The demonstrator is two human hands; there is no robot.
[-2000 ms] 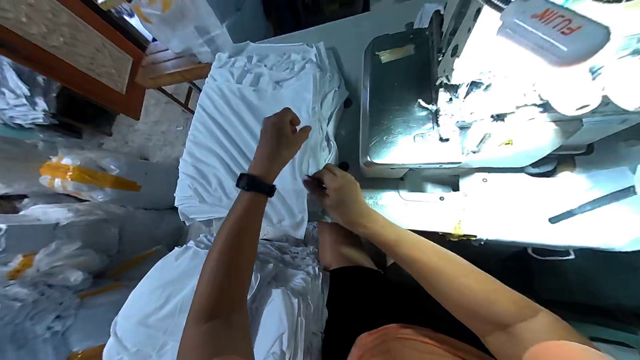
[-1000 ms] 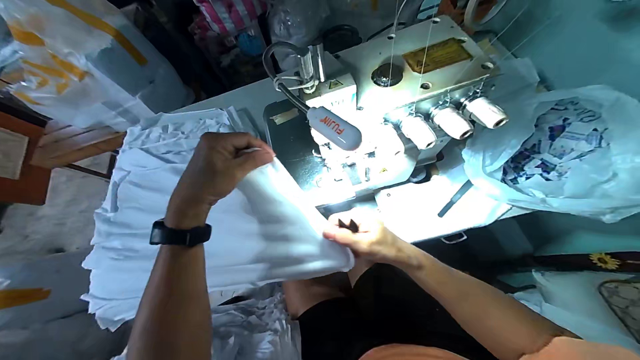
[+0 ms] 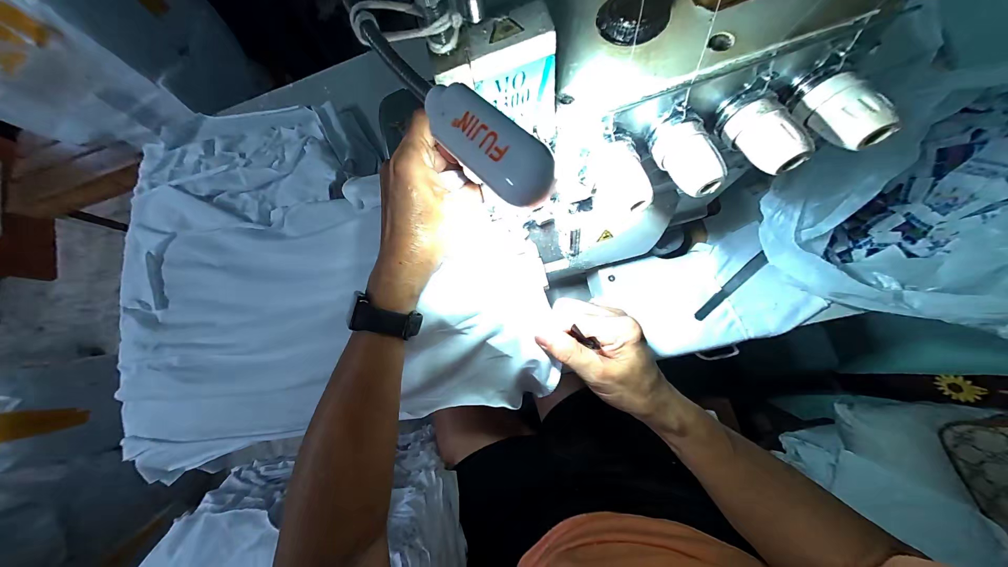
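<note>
A piece of white fabric (image 3: 488, 315) lies between my hands, its far edge by the needle area of an overlock sewing machine (image 3: 614, 220). My left hand (image 3: 421, 205), with a black watch on the wrist, grips the fabric's far left part beside the machine's lamp (image 3: 492, 146); glare hides some of the fingers. My right hand (image 3: 602, 350) pinches the near right edge and also holds a small dark tool (image 3: 584, 339), its kind unclear. To the left lies a stack of white fabric pieces (image 3: 244, 315).
Thread tension knobs (image 3: 764, 130) line the machine. At right, a plastic bag (image 3: 795, 236) holds many small printed labels. A dark strip (image 3: 731, 285) lies on white material on the table. More white fabric (image 3: 228, 524) is piled below the stack. Wrapped bundles (image 3: 102, 55) stand at far left.
Two seconds ago my hands were over the stack; one second ago they held a piece of fabric stretched out. Now that fabric is at the machine. The view has swung toward the machine.
</note>
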